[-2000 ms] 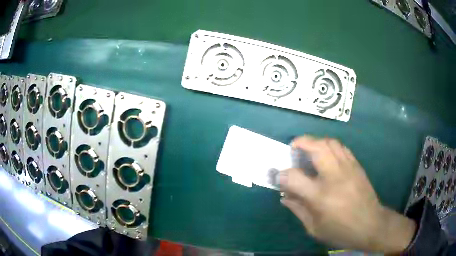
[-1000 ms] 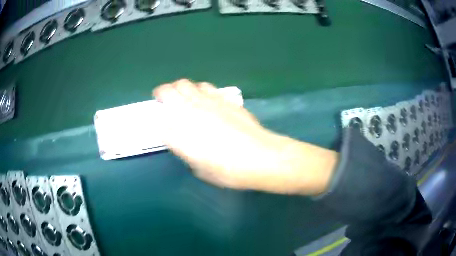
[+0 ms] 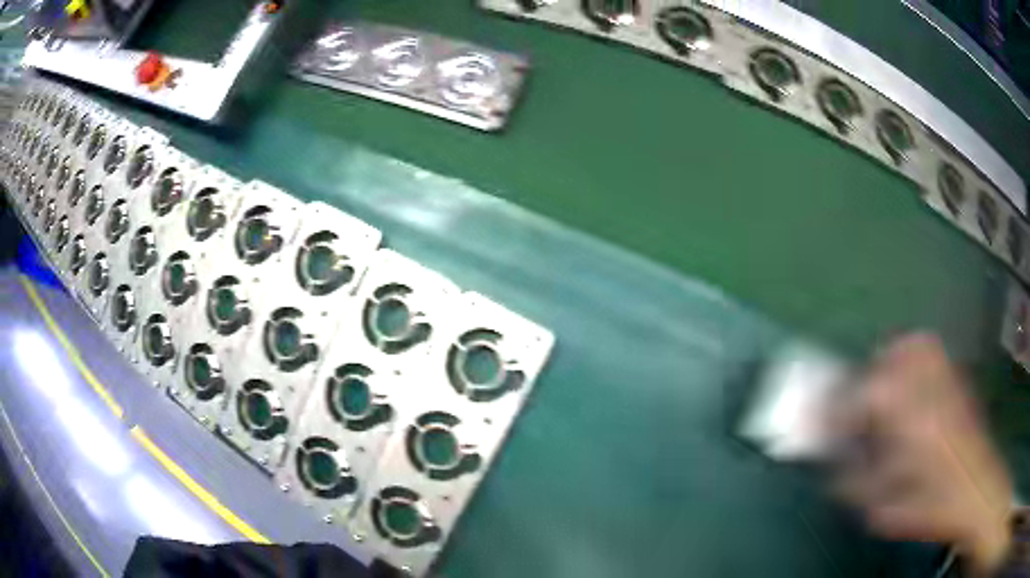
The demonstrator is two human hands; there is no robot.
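My right hand (image 3: 932,452), at the right and strongly blurred, has its fingers on a pale white sheet (image 3: 796,404). The sheet's far end is hidden by the hand, and blur hides whether a plate lies under it. My left hand is not in view; only a dark sleeve (image 3: 249,559) shows at the bottom left. A three-disc plate (image 3: 424,77) lies alone on the green surface, beyond the overlapping rows of silver three-hole plates (image 3: 424,367) at the left and centre.
A white-framed control box (image 3: 124,81) with a red button stands at the upper left. More ringed plates (image 3: 808,90) lie end to end along a curved metal rail (image 3: 904,96) at the upper right. The grey floor (image 3: 68,361) with yellow lines shows at the lower left.
The view has swung left, so the plate rows, three-disc plate and control box show larger. My right hand and the white sheet now appear at the right edge instead of mid-view.
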